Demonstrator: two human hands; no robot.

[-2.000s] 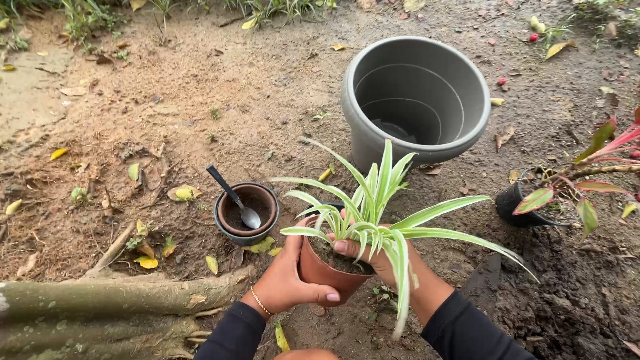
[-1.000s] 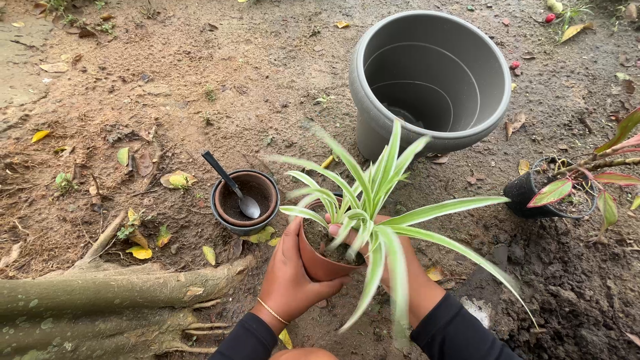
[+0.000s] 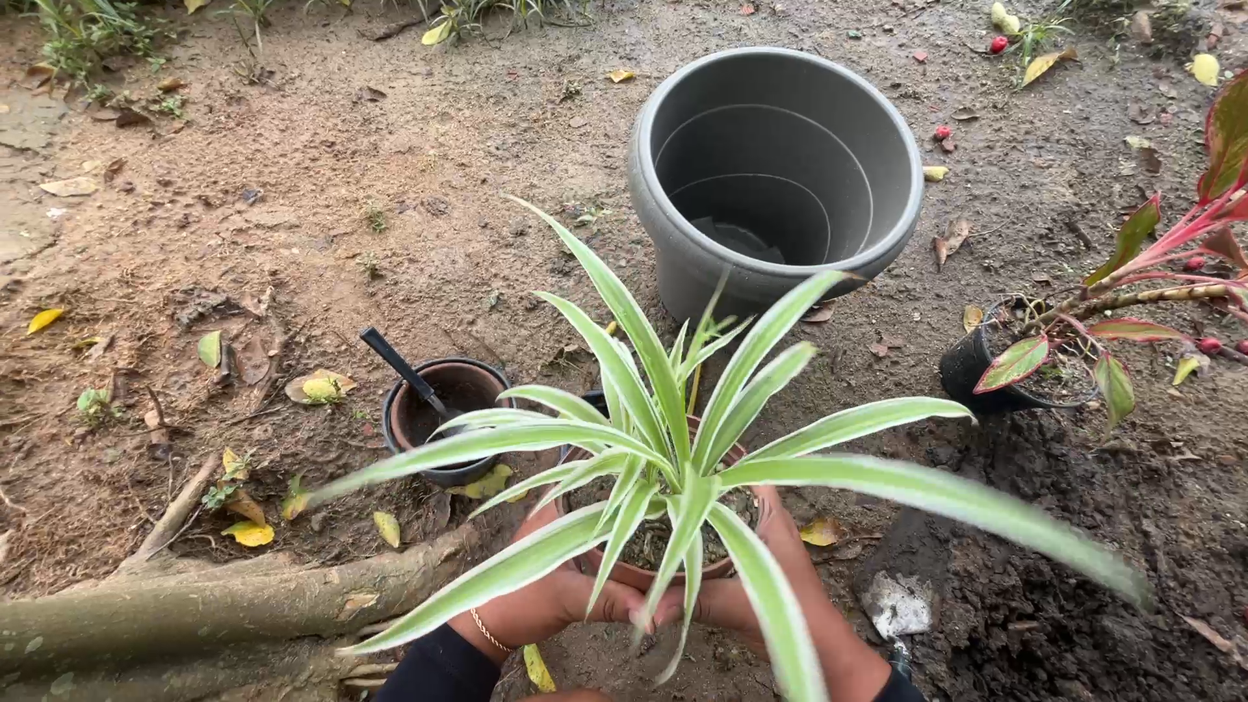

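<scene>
Both hands hold a brown plastic pot (image 3: 639,577) with a variegated spider plant (image 3: 682,468) in it. My left hand (image 3: 546,590) wraps the pot's left side, and my right hand (image 3: 780,575) wraps its right side; the thumbs come close together at the front. Long white-edged leaves hide parts of the pot and fingers. Beyond the plant stands a large grey plastic planter (image 3: 673,234), with no soil visible inside. To the left, a spoon with a black handle (image 3: 400,366) rests in a small brown pot nested in a dark one (image 3: 468,476).
A black pot (image 3: 965,375) holding a red-edged leafy plant (image 3: 1141,273) leans at the right. Dark loose soil (image 3: 1053,604) lies at the lower right, beside a whitish patch (image 3: 899,604). A thick tree root (image 3: 234,609) crosses the lower left. Fallen leaves are scattered on the ground.
My right hand has moved from among the leaf bases to the pot's right side. The plant, which leaned right, now spreads its leaves to both sides.
</scene>
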